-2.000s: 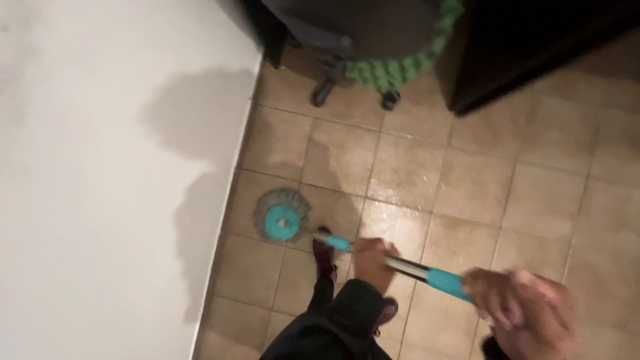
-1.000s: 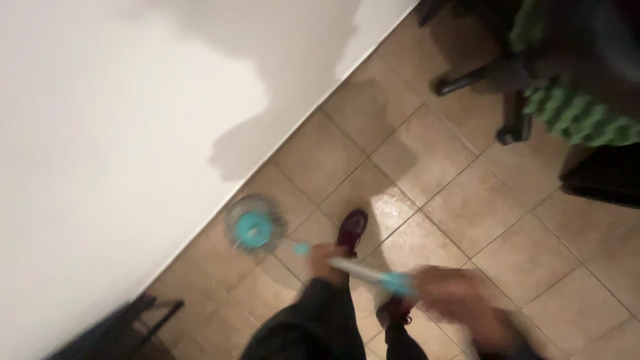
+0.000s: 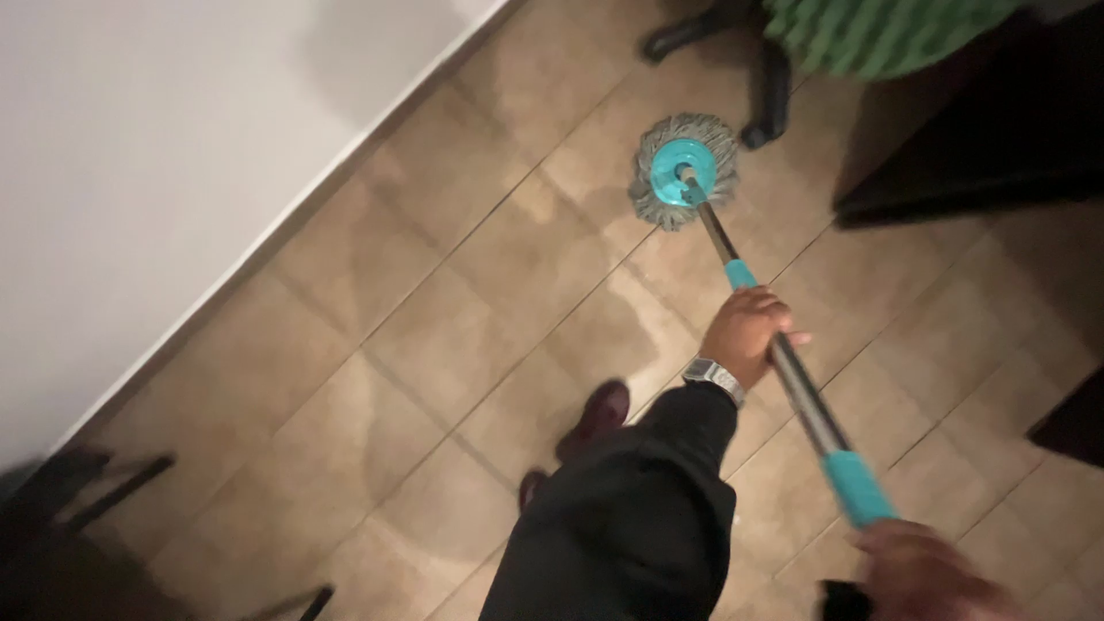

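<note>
A round spin mop's head (image 3: 684, 171), with grey strands around a turquoise disc, rests on the tiled floor at the upper middle, close to a chair's leg. Its metal handle (image 3: 809, 392) with turquoise grips runs down to the lower right. My left hand (image 3: 749, 332), with a silver watch at the wrist, is closed around the handle just below the smaller turquoise grip. At the lower right my right hand (image 3: 927, 569), blurred, is closed on the handle at the end of the larger turquoise grip.
A white wall (image 3: 172, 172) meets the beige tiles (image 3: 517, 302) along a diagonal at left. A chair's dark base (image 3: 768, 86) and a green textured cushion or cover (image 3: 888, 34) are at the top. Dark furniture (image 3: 975, 147) stands at right, a black frame (image 3: 121, 492) lower left. My dark red shoe (image 3: 599, 414) shows.
The mop head has moved from beside the wall across the tiles to the chair's leg. Both hands have stayed on the handle, which now points up and left. The view has turned and shifted.
</note>
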